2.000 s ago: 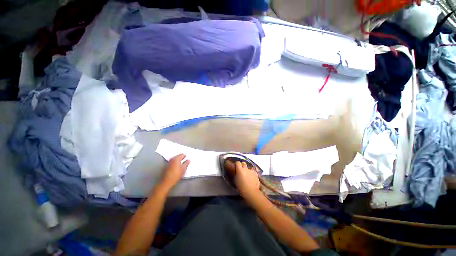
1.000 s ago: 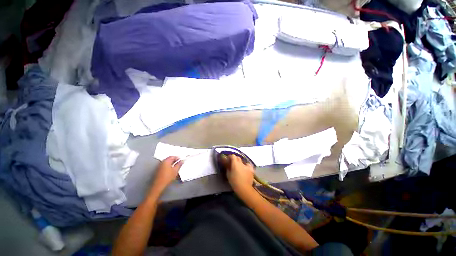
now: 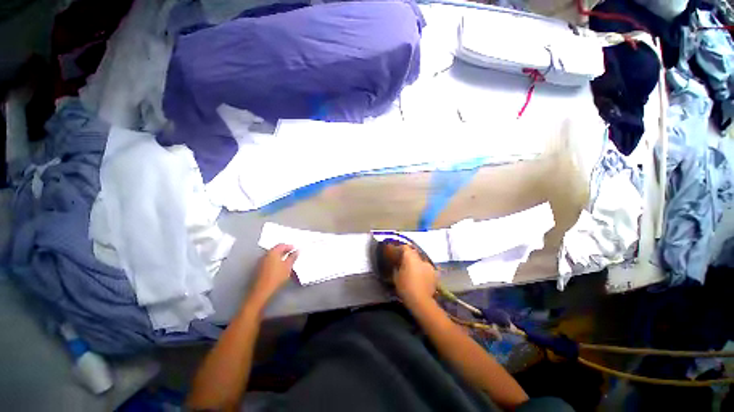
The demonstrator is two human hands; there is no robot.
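A long white cut panel [image 3: 342, 255] lies along the near edge of the pressing table, flared at its right end. My right hand [image 3: 415, 273] is closed on the handle of the steam iron [image 3: 388, 256], which rests on the middle of the panel. My left hand [image 3: 276, 268] is at the panel's left end, its fingertips at the panel's lower edge; whether they pinch it is too small to tell. A smaller white piece [image 3: 495, 268] shows under the right part of the panel.
Stacked white panels [image 3: 338, 153] with a blue edge lie behind. A purple bundle [image 3: 298, 64] and a tied white bundle [image 3: 523, 50] are farther back. White cloth [image 3: 153, 225] is heaped left, crumpled white cloth [image 3: 599, 233] right. The iron's hose [image 3: 515, 326] trails right.
The iron and my right hand have moved right along the panel. My left hand stays near the panel's left end. The view has also shifted slightly.
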